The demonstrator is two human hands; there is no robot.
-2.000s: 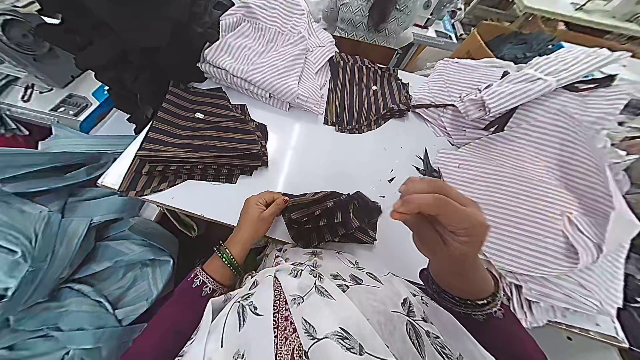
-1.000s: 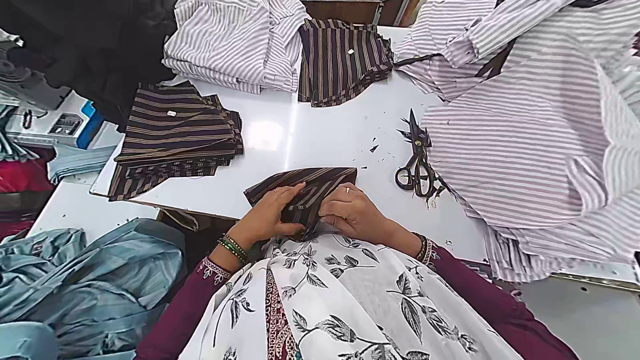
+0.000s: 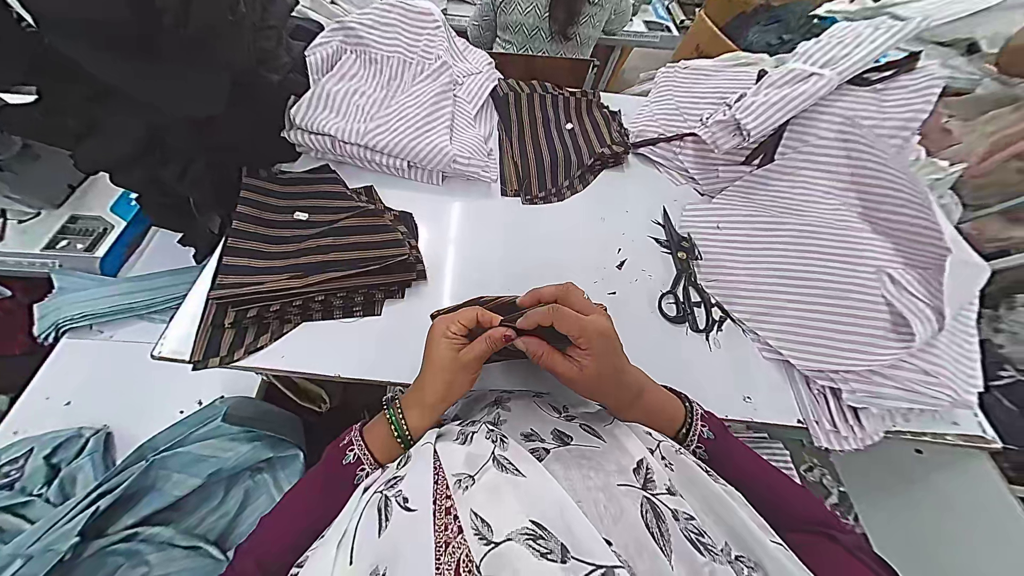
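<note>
Near the front edge of the white table (image 3: 520, 240), my left hand (image 3: 460, 352) and my right hand (image 3: 580, 344) pinch a small black-and-tan striped fabric piece (image 3: 480, 306) between thumbs and fingers. Their fingertips nearly meet, and they hide much of the cloth. Black-handled scissors (image 3: 686, 280) lie to the right of my right hand, with dark thread or cloth scraps at the handles. A stack of striped dark fabric pieces (image 3: 312, 248) lies on the left, bearing a small white sticker. Another dark striped stack (image 3: 556, 140) lies at the back.
Folded white striped garments (image 3: 392, 96) are at the back left, and more striped cloth (image 3: 824, 240) covers the right side. Black fabric (image 3: 160, 96) hangs at the left above blue-grey cloth (image 3: 176, 488). Beyond the table is a person (image 3: 552, 24) beside a cardboard box (image 3: 704, 36).
Two seconds ago my right hand was raised apart from the cloth; now it pinches the cloth beside my left hand. The scissors, then mostly hidden behind that hand, show fully.
</note>
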